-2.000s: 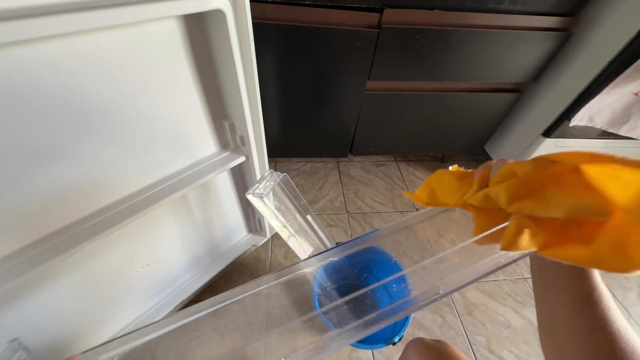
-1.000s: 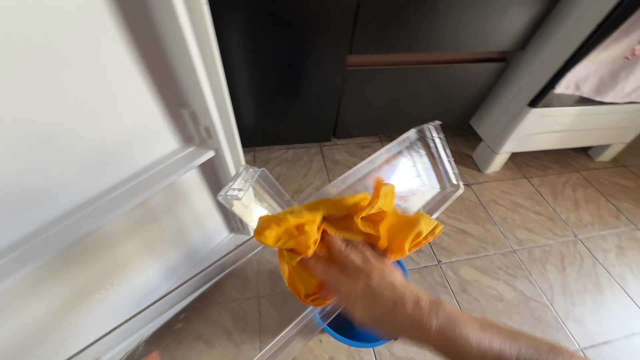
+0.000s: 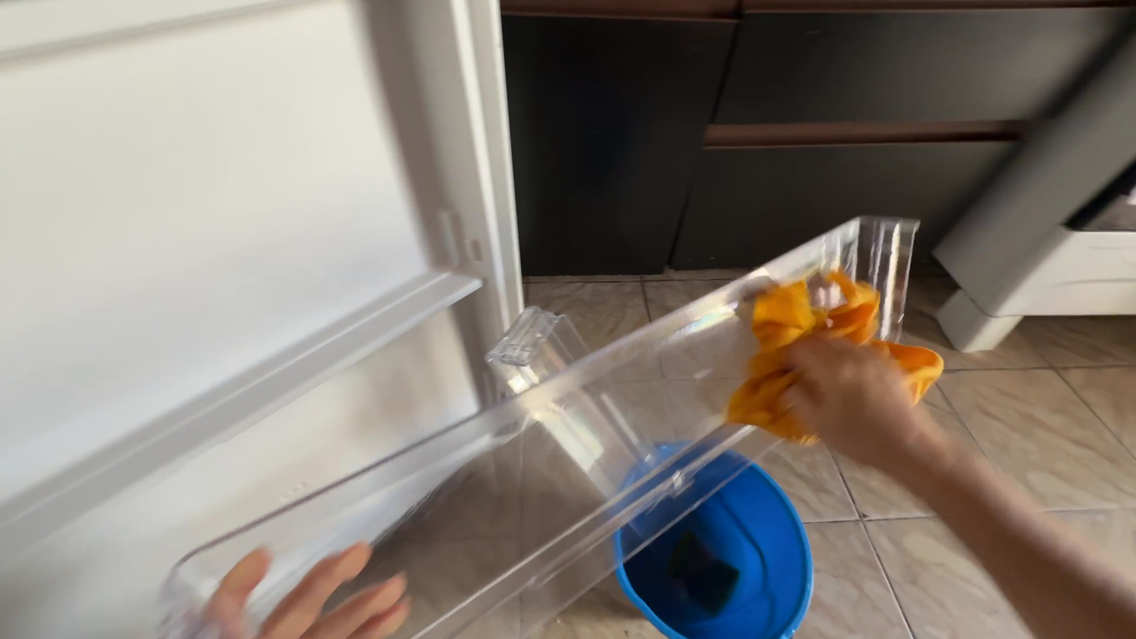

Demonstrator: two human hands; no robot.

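A long clear plastic refrigerator door bin (image 3: 674,355) slants across the view, from lower left to upper right. My right hand (image 3: 848,399) grips a bunched orange cloth (image 3: 781,390) against the bin's right end. At its lower left end is my left hand (image 3: 306,599), fingers spread at the plastic; the thumb and palm are mostly out of view, so its hold is unclear. Beneath the bin a blue bucket (image 3: 772,524) stands on the floor with a dark object (image 3: 706,572) inside. Another clear plastic bin (image 3: 541,355) leans into the bucket.
An open white refrigerator door (image 3: 222,177) fills the left side. Dark cabinets with drawers (image 3: 852,195) stand behind the bucket. At the right is a white appliance or stand (image 3: 1056,275) with a short foot on the tiled floor (image 3: 994,444).
The orange cloth, first above the bin's right part, has moved onto the bin with my right hand. Since one second ago it has shifted toward the bin's right end. My left fingers have come into view.
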